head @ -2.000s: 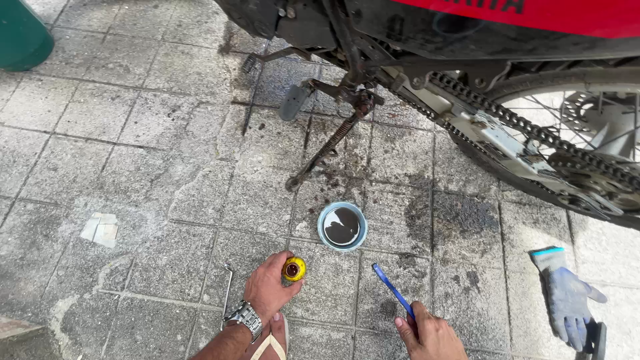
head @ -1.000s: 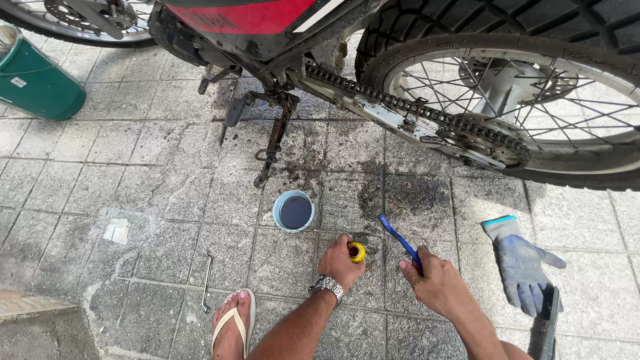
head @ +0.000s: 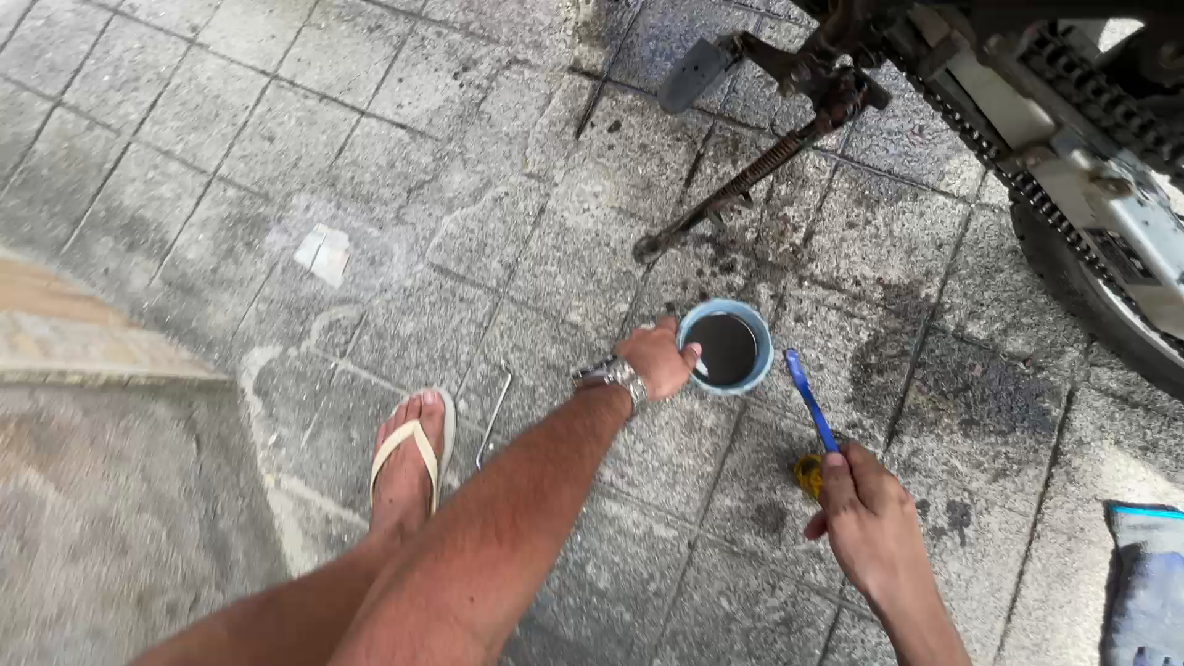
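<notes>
My left hand (head: 659,359), with a metal watch at its wrist, grips the left rim of a light blue bowl (head: 762,363) that holds dark liquid, its thumb over the inner edge. My right hand (head: 865,504) holds a blue-handled brush or similar tool (head: 810,402), whose far end points up and left beside the bowl. A yellow round object (head: 807,475) shows just left of the right hand, partly hidden by it; whether the hand touches it I cannot tell.
A motorcycle's kickstand (head: 740,185), chain (head: 1054,217) and rear tyre (head: 1082,296) stand beyond. On the stained paving lie a wrench (head: 495,421), a grey-blue glove (head: 1147,592) and a pale scrap (head: 324,253). My sandalled foot (head: 403,462) is left; a stone edge (head: 102,351) lies further left.
My left hand has let go of the yellow object and moved left onto the bowl's rim. The yellow object is now beside my right hand, which still holds the blue tool. The view has shifted strongly.
</notes>
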